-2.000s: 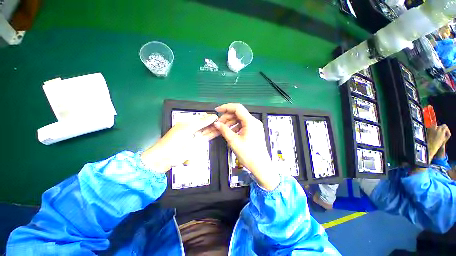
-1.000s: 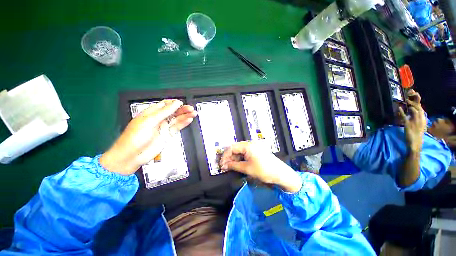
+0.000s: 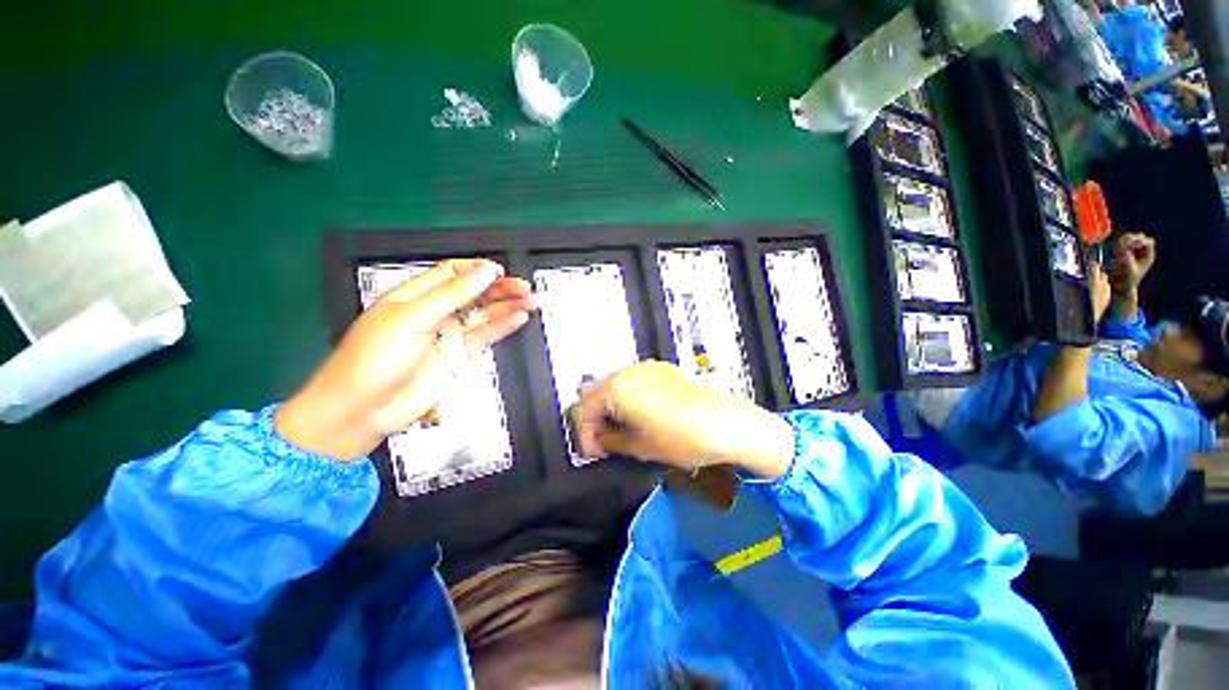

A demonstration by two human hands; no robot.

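A black foam tray lies in front of me with bright phone screen assemblies in its pockets. My left hand is palm up with fingers apart over the leftmost phone assembly; tiny pieces may lie in the palm, too small to tell. My right hand is bent down over the lower end of the second phone assembly, its fingertips low against it. What the fingertips hold is hidden. The third and fourth assemblies are uncovered.
Clear cups with whitish contents, a small pile of scraps and black tweezers lie beyond the tray. White paper is at left. More loaded trays, a plastic-wrapped post and another worker are at right.
My hands have parted since the first frame; the right came down onto the second assembly and has turned further over since. The left went left, palm up. The view has shifted right.
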